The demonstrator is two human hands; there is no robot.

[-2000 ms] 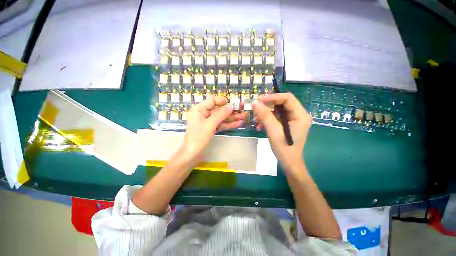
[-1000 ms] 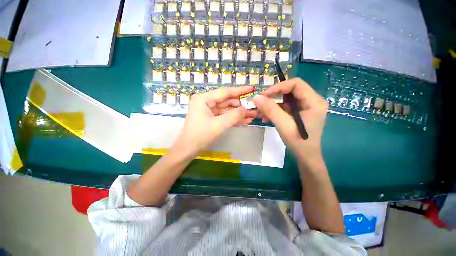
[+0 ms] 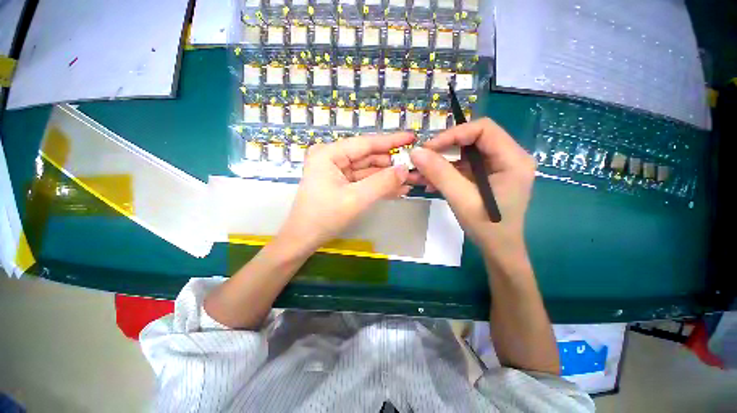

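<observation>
A small pale module (image 3: 402, 156) with a yellowish edge is held between both hands, over the front edge of the full blister tray (image 3: 237, 121). My left hand (image 3: 343, 181) grips it with thumb and fingers from the left. My right hand (image 3: 477, 173) touches it with thumb and index finger from the right. Black tweezers (image 3: 478, 161) lie across my right hand, tip pointing up over the tray, away from the module. The fingers hide part of the module. The tray holds rows of pale square modules.
A pale liner strip (image 3: 404, 227) with a yellow edge lies below the tray. A second strip (image 3: 162, 193) slants at left with amber tape (image 3: 109, 192). A small blister tray (image 3: 594, 155) with beige parts is at right. White boards (image 3: 105, 48) lie behind.
The view has shifted, so the tray sits higher in the picture. My hands have come closer together around the module, and the tweezers stay in my right hand.
</observation>
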